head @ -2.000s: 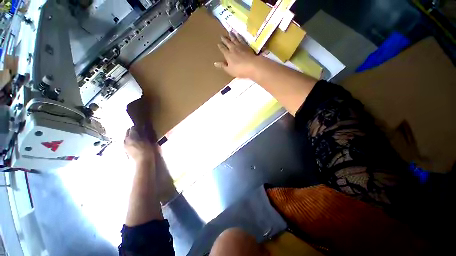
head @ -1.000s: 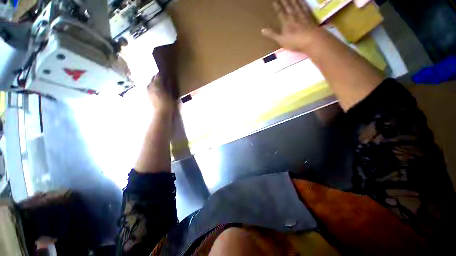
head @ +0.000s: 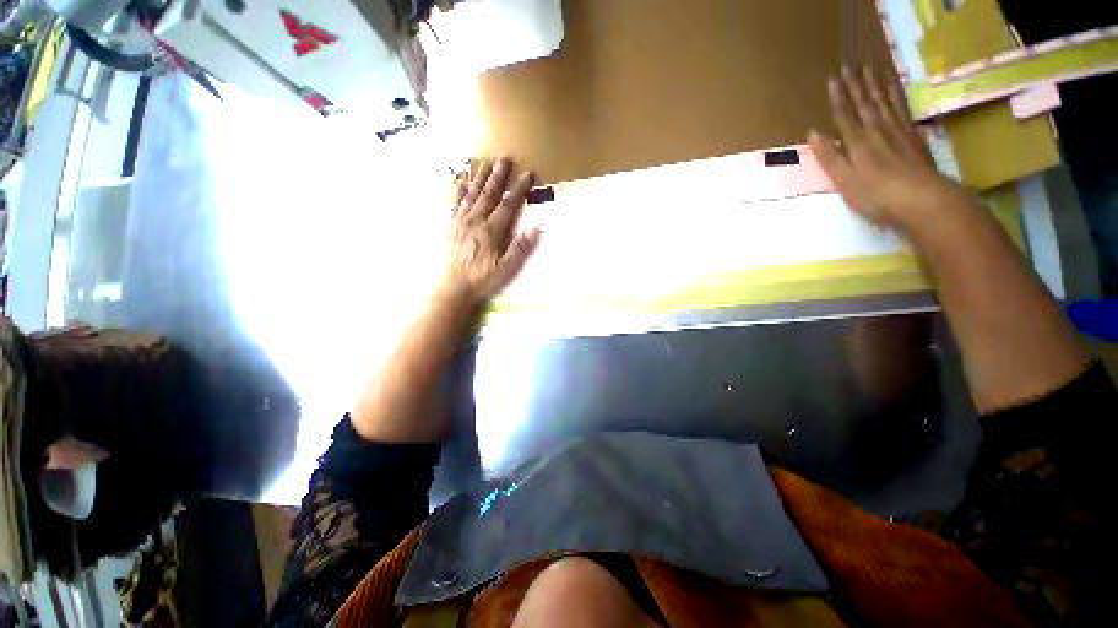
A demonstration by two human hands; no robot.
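Observation:
A large brown cut panel (head: 687, 86) lies flat on the white, pink and yellow sewing template (head: 687, 227). Its near edge runs along two black slots. My left hand (head: 493, 227) lies palm down at the panel's near left corner, fingers slightly apart. My right hand (head: 880, 153) lies flat at the panel's right edge, fingers spread, beside the template's yellow end. Neither hand grips anything. The panel's far edge is cut off by the picture's top.
The white machine head (head: 294, 49) with a red mark is at the upper left. A yellow strip (head: 1030, 74) juts out at the right. A thick brown panel stack (head: 92, 356) is at the left. The shiny table (head: 723, 386) has strong glare. Something blue (head: 1094, 318) shows at the far right.
The view has shifted, so the template sits more level. My left hand has gone from the panel's left edge to lying open on its near left corner. My right hand has moved to the panel's right edge.

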